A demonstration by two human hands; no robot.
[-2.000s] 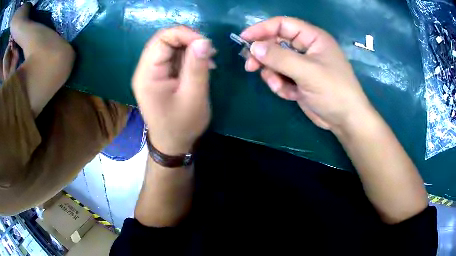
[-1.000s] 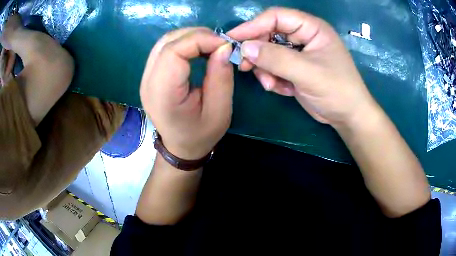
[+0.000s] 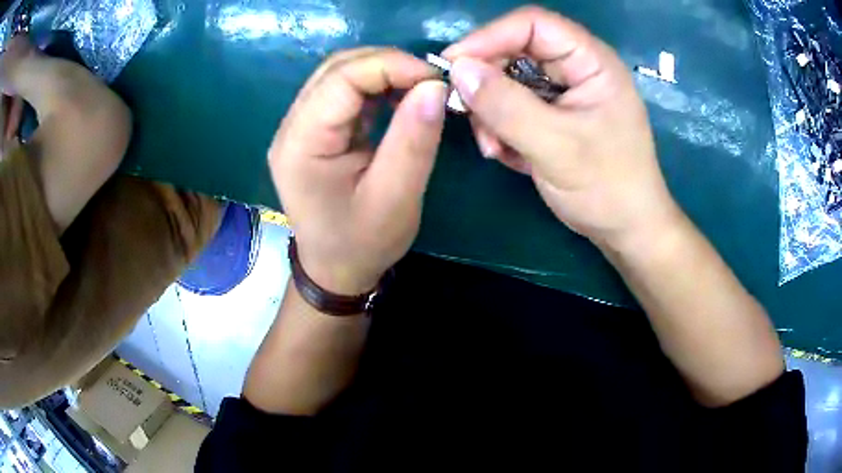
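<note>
My left hand (image 3: 355, 162) and my right hand (image 3: 563, 125) meet at the fingertips over the green mat. A small hinge part (image 3: 454, 100) with a pale tab and a thin rod is pinched between my right thumb and forefinger. My left thumb and forefinger touch its near end; whether they hold a ring is too small to tell. Several dark parts (image 3: 530, 76) sit in the curled fingers of my right hand. Another hinge part (image 3: 665, 67), with a white tab and a dark rod, lies on the mat right of my right hand.
The green bench mat (image 3: 517, 245) lies under my hands. A clear bag of mixed parts (image 3: 808, 222) is at the right. Another clear bag (image 3: 115, 32) and a seated person's arm (image 3: 78, 120) are at the left. Cardboard boxes (image 3: 120, 397) stand on the floor.
My left hand has moved right and its fingertips have met my right hand's at the part. The part has turned slightly in the fingertips since one second ago.
</note>
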